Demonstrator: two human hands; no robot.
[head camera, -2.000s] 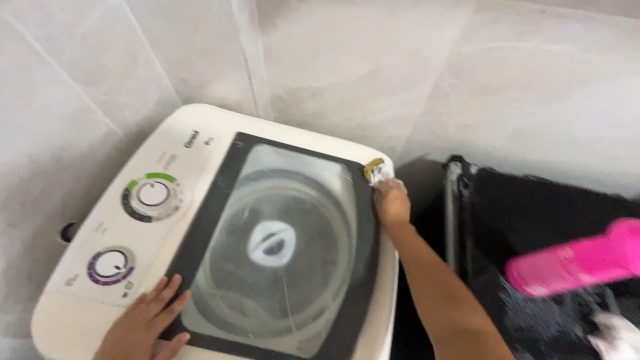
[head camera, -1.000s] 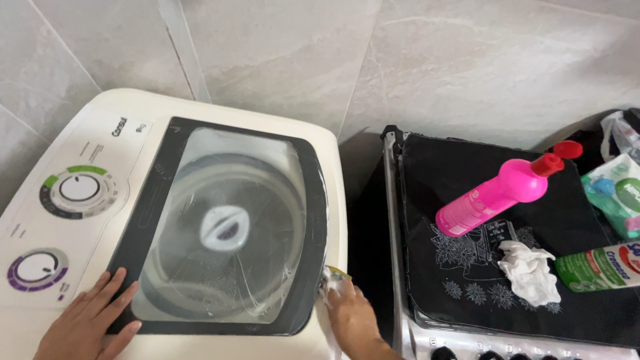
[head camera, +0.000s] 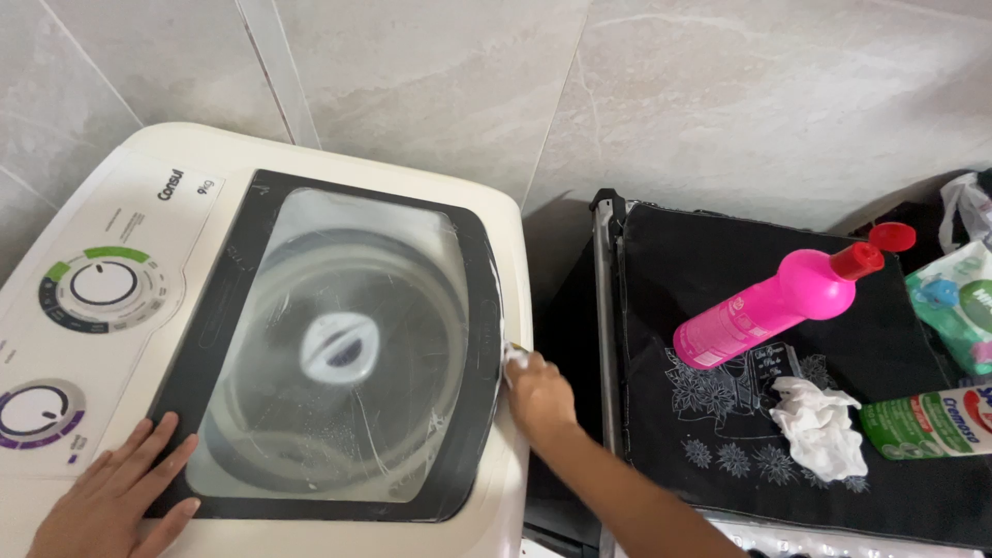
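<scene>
My left hand (head camera: 124, 488) lies spread on the lower left of a white Consul top-load washing machine (head camera: 372, 174), its fingertips by the dark frame of the shut glass lid (head camera: 341, 372). My right hand (head camera: 540, 391) is closed on a small white cloth or wipe (head camera: 515, 358) with a bit of yellow at its edge, pressed to the right rim of the lid. Most of what it holds is hidden by the fingers. Soapy-looking smears and drops show on the glass. Two round knobs (head camera: 104, 282) are on the control panel at the left.
Right of the washer, a stove with a black cover (head camera: 697, 248) bears a pink bottle (head camera: 767, 310) with its red cap flipped up, a crumpled white cloth (head camera: 820, 430) and a green-and-white cleaner bottle (head camera: 922, 425). A green package (head camera: 961, 302) lies behind. A tiled wall (head camera: 434, 85) stands behind both appliances.
My right hand has moved along the lid's right side from the far corner two seconds ago, then from near the front corner to about mid-rim. My left hand stays on the washer's left part.
</scene>
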